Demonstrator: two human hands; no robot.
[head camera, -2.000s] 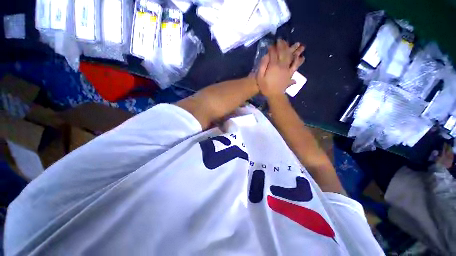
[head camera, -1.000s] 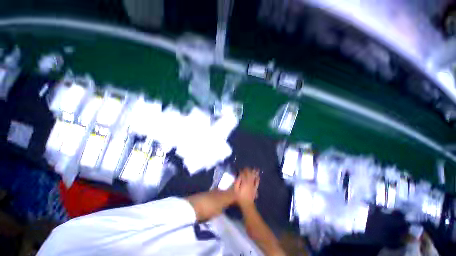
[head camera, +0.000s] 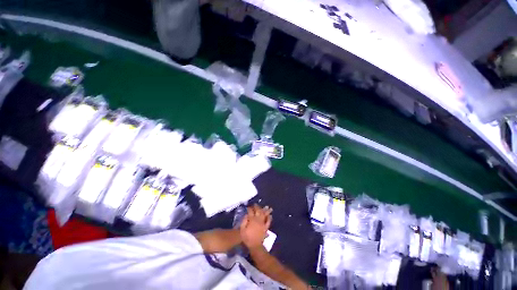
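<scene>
My left hand (head camera: 248, 225) and my right hand (head camera: 259, 226) lie crossed, one over the other, low over the black mat (head camera: 291, 198). The fingers overlap, so I cannot tell which hand is on top or whether either grips. A white unit (head camera: 269, 241) sticks out from under the hands on the right side; most of it is hidden. A loose pile of white cover shells (head camera: 229, 190) lies just ahead and left of the hands.
Rows of open units (head camera: 97, 180) with yellow bands lie in clear bags at left. More bagged units (head camera: 346, 255) lie at right. Dark-faced units (head camera: 322, 120) are on the far green surface (head camera: 368, 178). A red shape (head camera: 73, 231) is below the table edge. A person's hand (head camera: 438, 279) shows lower right.
The head view has tilted up from the lap, showing the far green surface and a white table beyond. The hands stay crossed, with white showing beside them.
</scene>
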